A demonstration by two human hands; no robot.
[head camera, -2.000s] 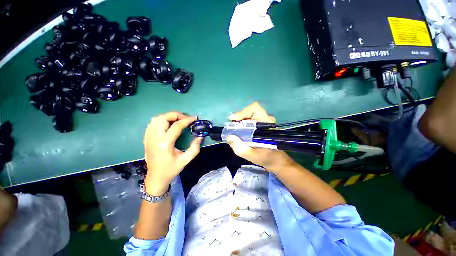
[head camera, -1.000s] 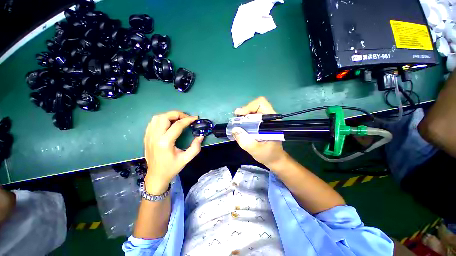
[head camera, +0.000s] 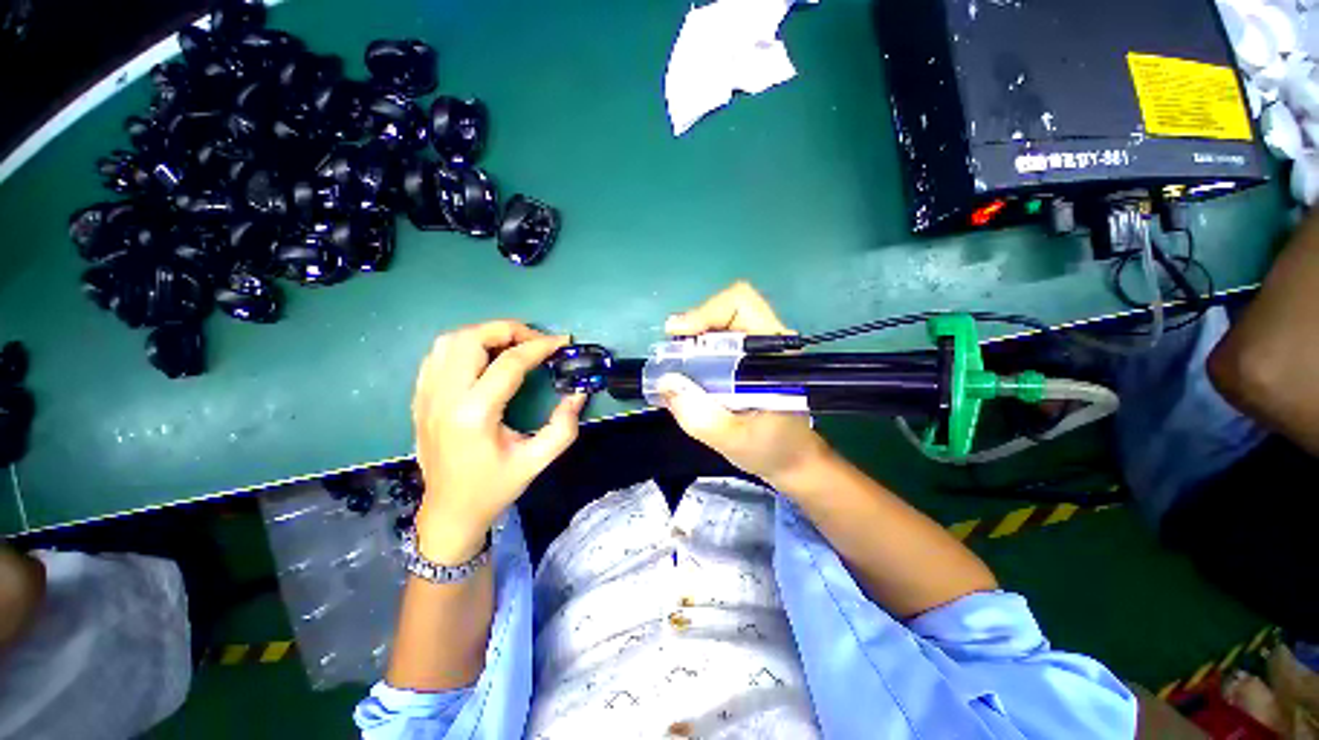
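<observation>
My left hand (head camera: 485, 412) pinches a glossy black housing (head camera: 579, 369) between thumb and fingertips at the front edge of the green bench. My right hand (head camera: 745, 405) is wrapped around the front of a long black glue syringe (head camera: 875, 382) with a clear sleeve. The syringe lies nearly level, its front end pointing left at the housing's right side. The needle tip is hidden at the housing, so contact cannot be told. A green air adapter (head camera: 959, 388) sits at the syringe's rear, with a pale hose (head camera: 1078, 393) looping from it.
A large heap of black housings (head camera: 268, 181) lies on the green bench (head camera: 608, 188) at left. White torn paper (head camera: 728, 61) lies at the back. A black controller (head camera: 1063, 116) stands at right with cables. Clear plastic (head camera: 326, 586) hangs below the edge. Other people's arms show at both sides.
The syringe has shifted slightly left, closer to the housing, than one second ago, and its green rear end has moved left. The left hand keeps its pinch, nearly unmoved.
</observation>
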